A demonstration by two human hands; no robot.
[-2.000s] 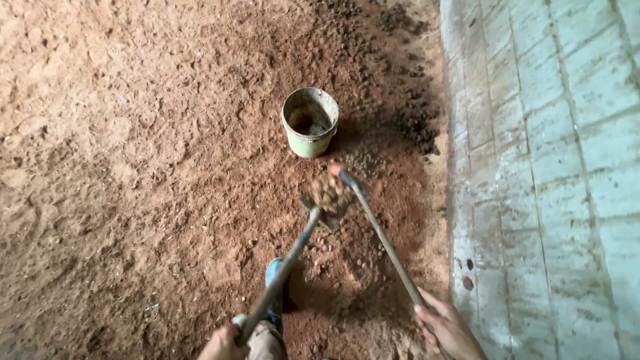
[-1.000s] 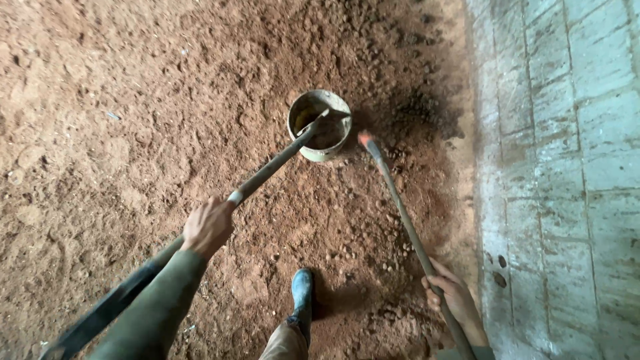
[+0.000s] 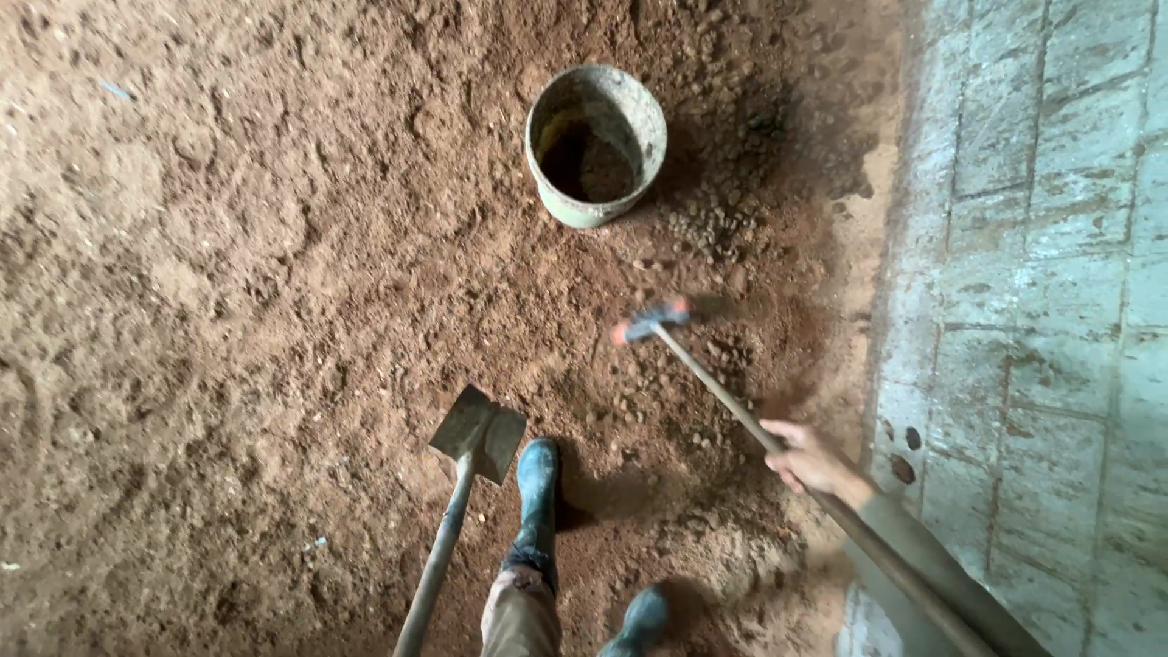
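Note:
My right hand (image 3: 808, 461) is closed around the long wooden handle of a broom (image 3: 653, 321), whose head has a dark middle and orange-red ends, blurred, over the reddish dirt. To the left, a shovel (image 3: 479, 432) with a flat metal blade lies or hangs beside my boot, its handle running out of the bottom edge. My left hand is out of view, so what it holds does not show. A pale, dirt-crusted bucket (image 3: 584, 212) stands on the soil beyond both tools, with dark material inside.
Rough reddish soil (image 3: 228, 319) covers the floor. Small clods (image 3: 707, 228) lie right of the bucket. A pale greenish block surface (image 3: 1049, 365) borders the soil on the right. My rubber boots (image 3: 538, 470) are at the bottom centre.
The shovel has moved from the bucket back beside my boot, its blade now bare. My left hand has left the view. The broom head has moved nearer to me, away from the bucket.

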